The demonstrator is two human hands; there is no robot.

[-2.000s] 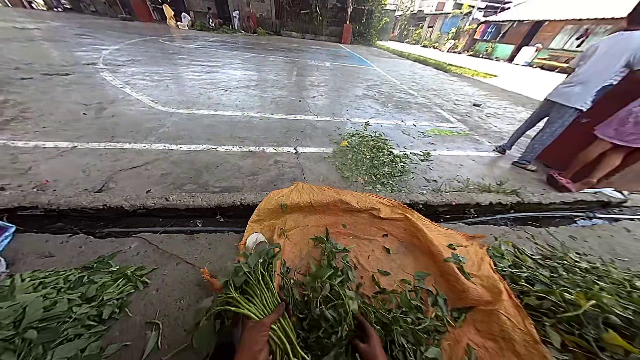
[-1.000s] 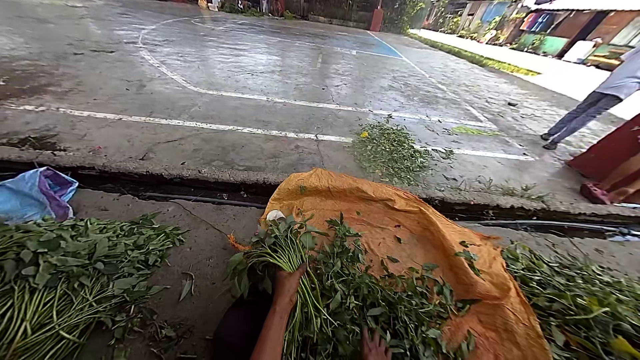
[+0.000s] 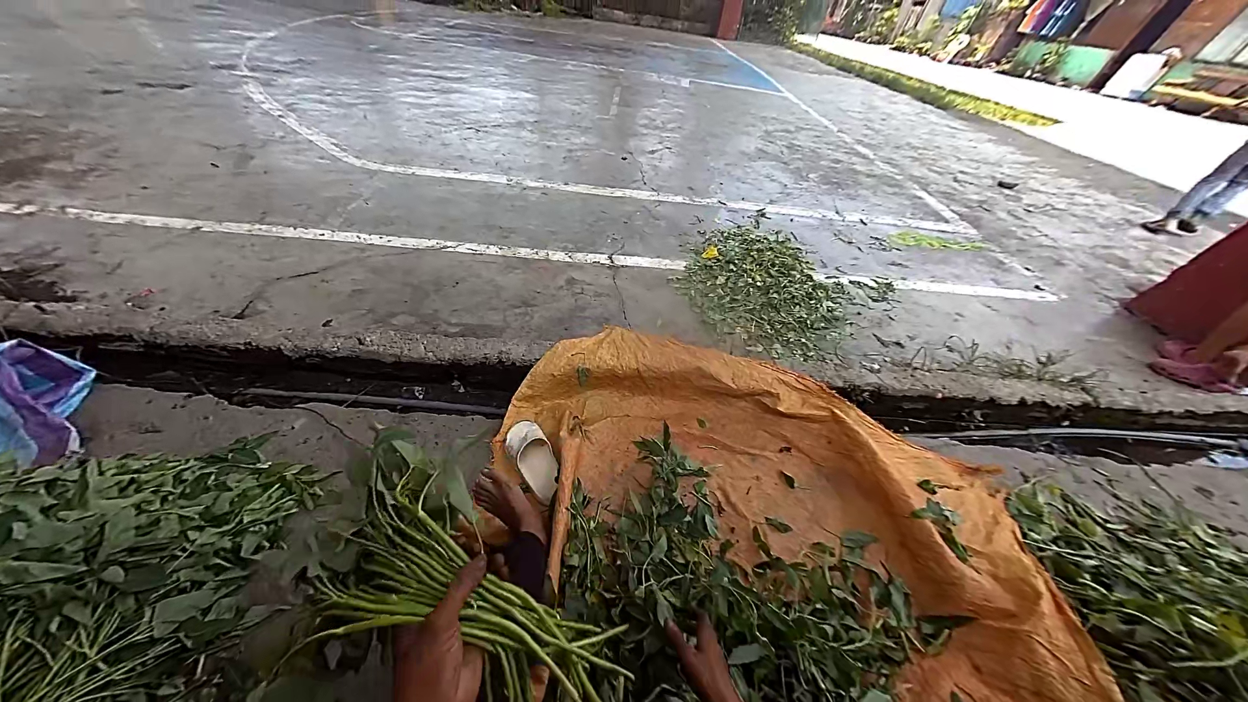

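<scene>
A bundle of long green leafy stems [image 3: 468, 595] is gripped in my left hand [image 3: 439, 634], the thumb across the stems and the leaves pointing up and away. My right hand [image 3: 702, 658] is low in the view, its fingers apart at a heap of leafy green cuttings [image 3: 673, 556]. That heap lies on a spread orange woven sack [image 3: 809, 429]. My bare foot [image 3: 509, 502] shows beside the bundle, at the sack's left edge, next to a white shoe or cup-like object [image 3: 533, 458]. Whether the right fingers touch a stem cannot be told.
Piles of leafy stems lie at the left [image 3: 127, 546] and right [image 3: 1160, 585]. A blue and purple bag [image 3: 44, 400] is at the left edge. A narrow drain gutter [image 3: 292, 380] runs before a painted concrete court [image 3: 487, 224] with a cuttings heap [image 3: 765, 283]. A person's legs [image 3: 1209, 190] show at the right.
The bundle in my left hand has moved left, off the heap, uncovering my foot and more of the white object. At the right, less of the standing person shows as the view has shifted.
</scene>
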